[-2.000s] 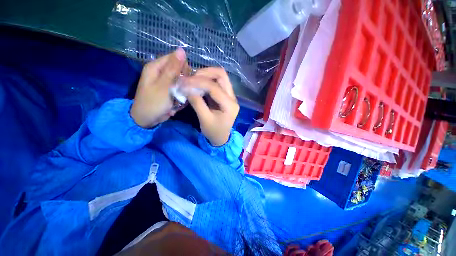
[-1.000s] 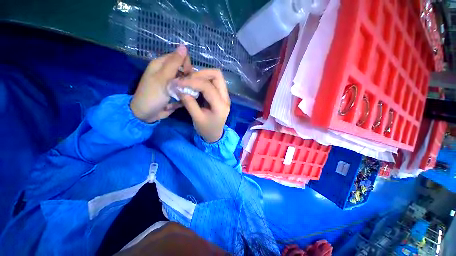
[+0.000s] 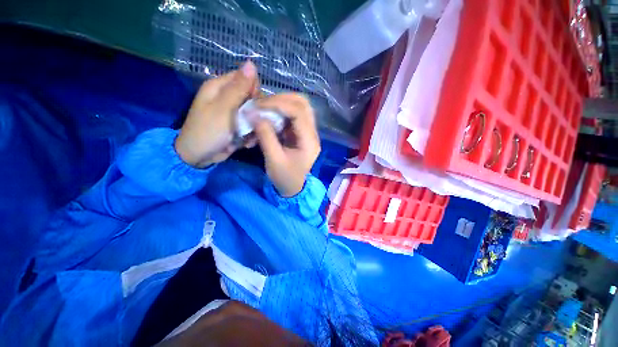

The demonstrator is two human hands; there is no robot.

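Observation:
My left hand (image 3: 211, 120) is raised in front of my body, fingers curled and thumb up, around a small metal ring that is mostly hidden; only a dark, shiny edge shows below the cloth. My right hand (image 3: 293, 146) pinches a small crumpled white cloth (image 3: 252, 119) against the ring, between the two hands. The fingertips are slightly blurred. A red compartment tray (image 3: 467, 88) stands tilted at the right, with several thin shiny rings (image 3: 474, 133) in its lower pockets.
Clear film (image 3: 298, 51) covers a grey perforated strip (image 3: 223, 41) on the green bench beyond my hands. A white bottle (image 3: 366, 35) lies beside white sheets (image 3: 396, 129). A lower red tray (image 3: 369, 210) and blue bin (image 3: 454, 234) stand below the stack.
My right hand and the white cloth shift slightly against the left hand, and the cloth looks more bunched. My left hand stays nearly in place.

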